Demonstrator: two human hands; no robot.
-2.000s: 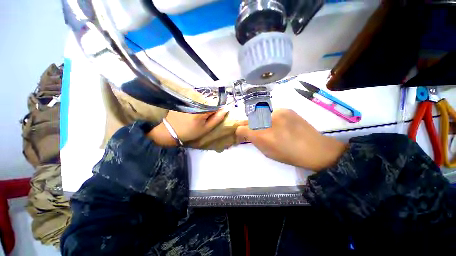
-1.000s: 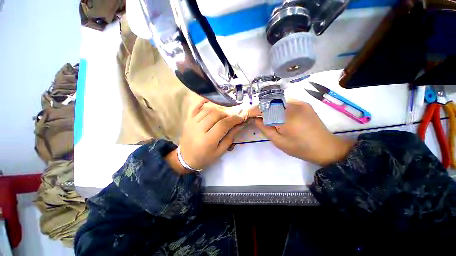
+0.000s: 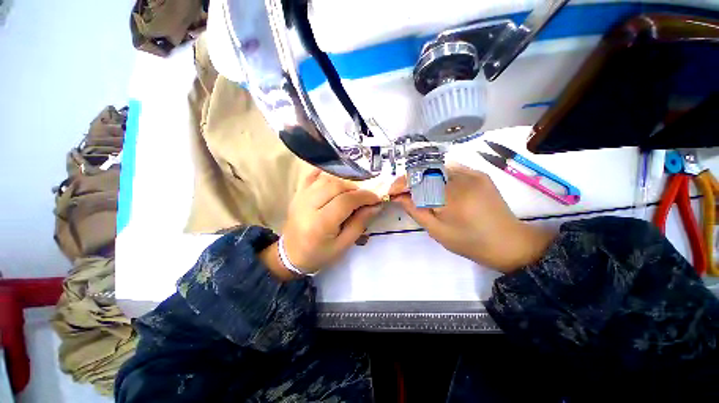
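A khaki garment piece (image 3: pixel 244 149) lies on the white table, left of the needle area and running under the machine head. My left hand (image 3: pixel 327 220) pinches its edge at the fingertips, just in front of the presser foot (image 3: pixel 380 157). My right hand (image 3: pixel 473 216) holds the same edge from the right, its fingertips nearly meeting the left ones; some of its fingers are hidden behind the grey-blue ribbed cylinder (image 3: pixel 428 187). A small dark piece (image 3: pixel 362 239) shows under my left hand.
Snips (image 3: pixel 532 175) with pink and blue handles lie right of the needle. Red-orange handled shears (image 3: pixel 679 212) and a pen (image 3: pixel 644 169) lie far right. Khaki bundles (image 3: pixel 91 189) are left of the table. A dark case (image 3: pixel 623 86) is upper right. A measuring strip (image 3: pixel 406 320) lines the front edge.
Since two seconds ago, my left hand has opened from over the bunched cloth and now pinches the edge; more cloth shows spread at the left. Over the last second, the hands barely moved.
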